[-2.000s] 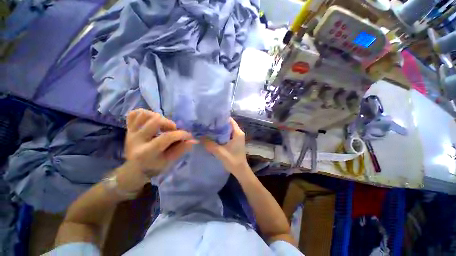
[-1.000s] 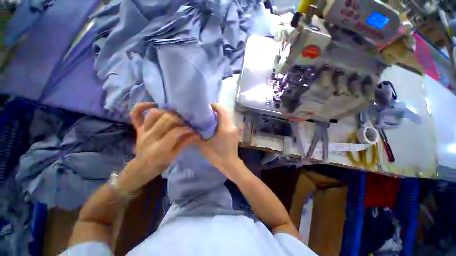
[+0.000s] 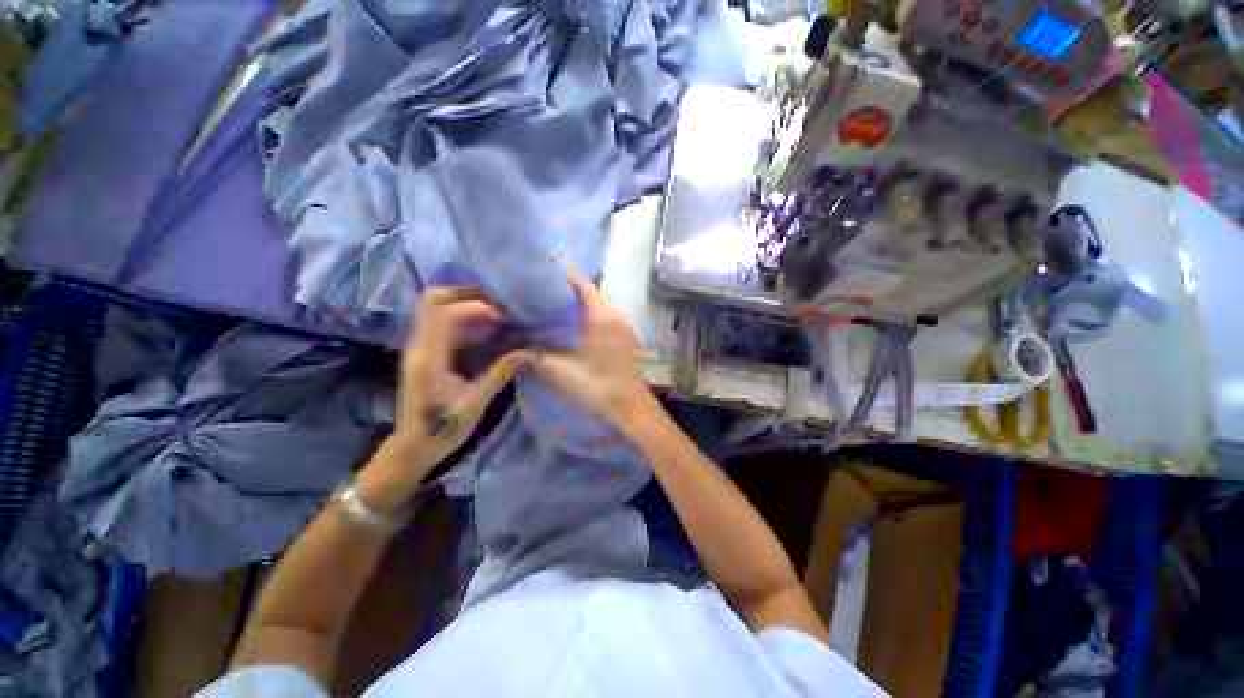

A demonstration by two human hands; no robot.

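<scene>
A long bunch of blue-grey cloth point(image 3: 478, 205) runs from the heap on the table down to my lap. My left hand point(image 3: 457, 355) grips a darker purple-blue part of the bunch at the table's front edge. My right hand point(image 3: 594, 361) holds the bunch from its right side, close to my left hand. Both hands are slightly blurred. The fingers partly hide the cloth between them, so I cannot tell whether a tie is there.
The overlock machine point(image 3: 928, 205) stands right of the heap. A tape roll point(image 3: 1026, 360), yellow scissor handles point(image 3: 1010, 416) and a dark red stick point(image 3: 1075, 389) lie at the right. Gathered cloth point(image 3: 191, 443) is at lower left. A cardboard box point(image 3: 907, 586) and blue crates are below the table.
My left hand has turned and shifted slightly right, its fingers now around the purple-blue part. The folded cloth end above the hands has changed shape. The machine and table appear further right.
</scene>
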